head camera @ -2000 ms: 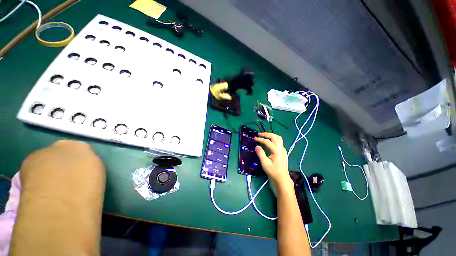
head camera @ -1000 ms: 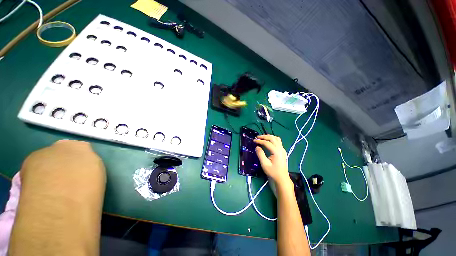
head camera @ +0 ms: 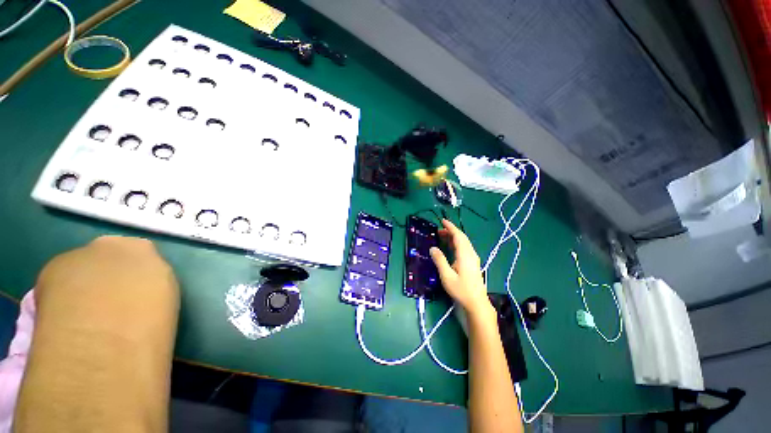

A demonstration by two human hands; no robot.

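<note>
A dark-screened phone (head camera: pixel 421 269) lies upright in front of me with a white cable at its lower end. My right hand (head camera: pixel 454 269) is over its right edge, thumb over the screen, fingers apart from the thumb and holding nothing visible. A second phone (head camera: pixel 367 262) with a lit list screen lies to its left, also cabled. My left arm (head camera: pixel 106 338) is large and close to the camera at lower left; its fingers are hidden. A round black case (head camera: pixel 276 304) with open lid sits on crinkled clear plastic (head camera: pixel 241 310).
A white tray (head camera: pixel 245 182) with round pockets fills the left. Behind the phones are a black stand (head camera: pixel 382 172) with a yellow part (head camera: pixel 430 176) and a white power strip (head camera: pixel 486 172). A black phone (head camera: pixel 510 338) lies by my right forearm, near a small black round item (head camera: pixel 533 308).
My right fingers have drawn back from the screen towards the phone's right edge. The yellow part by the stand has swung to the right. My left arm is nearly unmoved.
</note>
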